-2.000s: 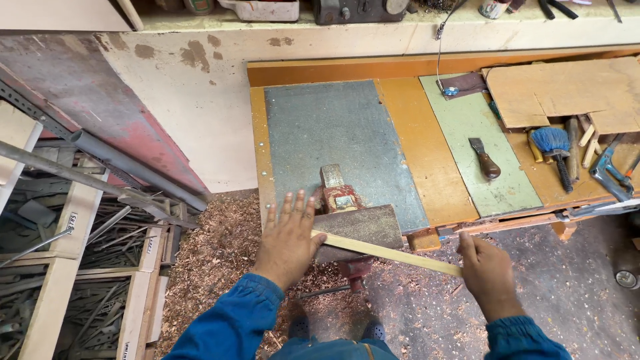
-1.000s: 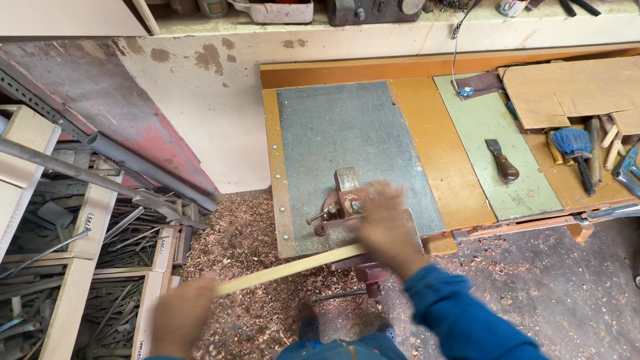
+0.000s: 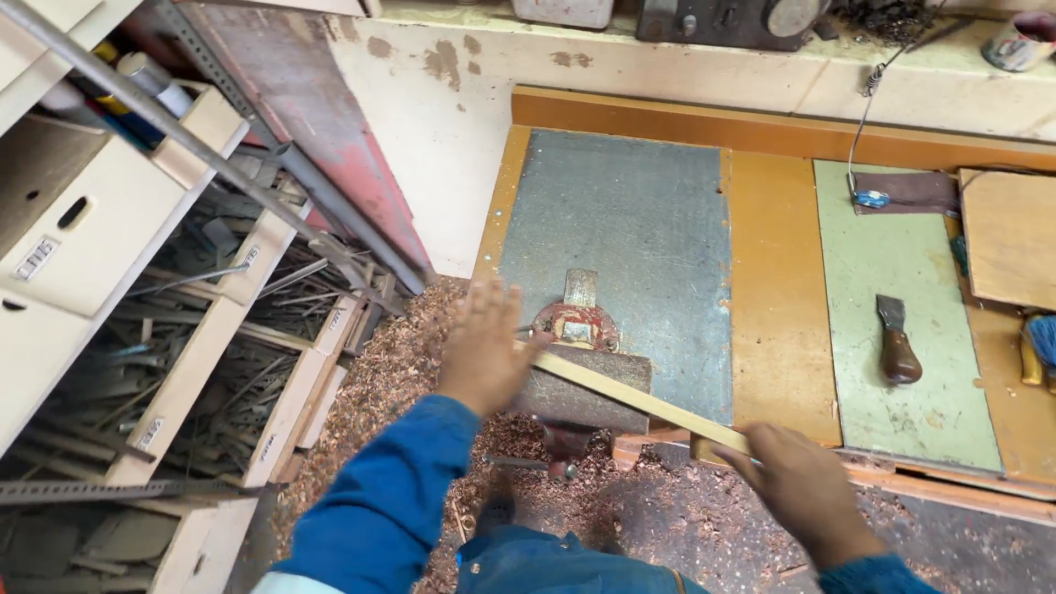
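A thin pale wooden strip (image 3: 643,402) slants across the jaws of a red bench vise (image 3: 577,326). At the strip's right end my right hand (image 3: 792,474) is closed around it. Beside its upper left end is my left hand (image 3: 488,351), fingers spread, with the thumb near the strip; whether it touches is unclear. A dark block-like cover (image 3: 590,392) on the vise lies under the strip. The vise stands at the front edge of a metal sheet (image 3: 627,239) on the bench.
A scraper-like tool with a wooden handle (image 3: 898,342) lies on a green mat (image 3: 874,247). A blue brush (image 3: 1044,338) and a board (image 3: 1015,239) are at the right. Shelves of strips (image 3: 190,371) stand left. Shavings (image 3: 363,404) cover the floor.
One second ago the strip slanted down to the left, with my left hand at its low end and my right hand over the vise. Now it slants down to the right, as two seconds ago.
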